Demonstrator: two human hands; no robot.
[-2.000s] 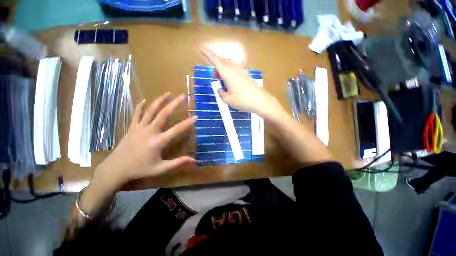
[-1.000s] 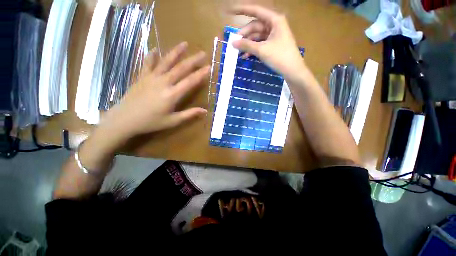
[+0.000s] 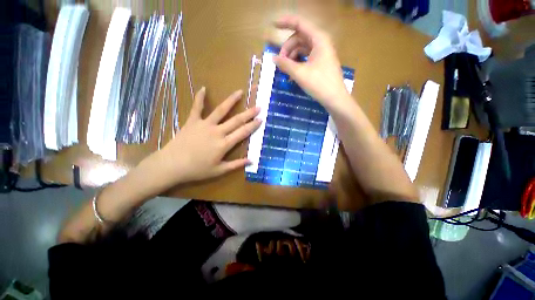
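Note:
A blue cell panel [image 3: 293, 135] with thin silver lines lies on the brown tabletop in front of me. A white strip [image 3: 261, 123] lies along its left edge, and another white strip [image 3: 328, 153] lies along its right edge, partly under my right forearm. My left hand [image 3: 214, 140] is spread flat with fingertips on the left strip. My right hand [image 3: 308, 58] is at the panel's top, thumb and index fingertip at the upper end of the left strip; the other fingers are curled. Thin silver ribbon [image 3: 252, 79] sticks out beyond the panel's left edge.
White strips [image 3: 64, 79] and long silver ribbons [image 3: 144, 82] lie at left. Short ribbons [image 3: 399, 111] and a white strip [image 3: 421, 132] lie at right. Beyond are a black stand with yellowish sponge [image 3: 460, 112], crumpled white cloth [image 3: 457, 36] and a black phone [image 3: 460, 170].
The white strip, earlier slanting across the panel, now lies along its left edge. My left hand has moved right onto it. My right hand has stayed at its upper end since one second ago.

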